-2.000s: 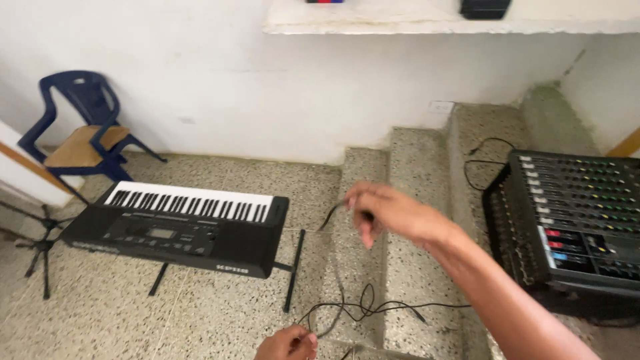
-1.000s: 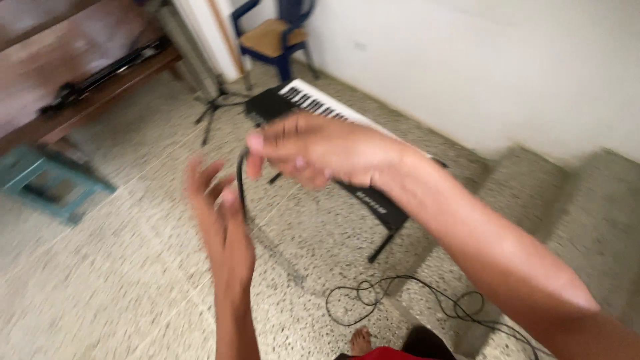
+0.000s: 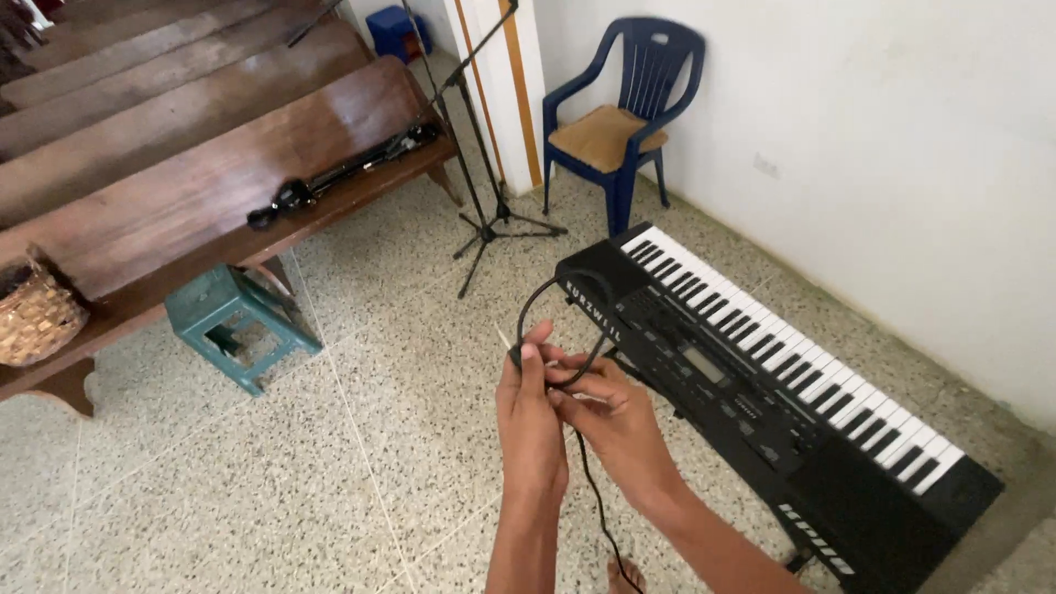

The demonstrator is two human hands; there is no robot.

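A black audio cable (image 3: 525, 307) curves in a loop above my two hands, its plug (image 3: 504, 337) with a pale metal tip pointing up and left. My left hand (image 3: 528, 404) pinches the cable at the plug's black body. Close against it on the right, my right hand (image 3: 606, 417) grips the cable lower in the loop, fingers partly overlapping those of the left. From the hands the cable hangs down toward a bare foot (image 3: 625, 575). A Kurzweil electronic keyboard (image 3: 701, 363) on its stand lies just right of and beyond my hands.
Behind the keyboard stands a blue plastic armchair (image 3: 648, 74) with a tan cushion (image 3: 602, 139), beside black microphone stands (image 3: 488, 231). At left are a wooden pew (image 3: 206, 190) holding black stand parts (image 3: 346, 171), a woven basket (image 3: 41, 318) and a green plastic stool (image 3: 239, 318). A white wall (image 3: 891, 165) bounds the right.
The view has swung left toward the pews. My hands, far apart two seconds ago, are now together at the cable, which has been bent into a loop.
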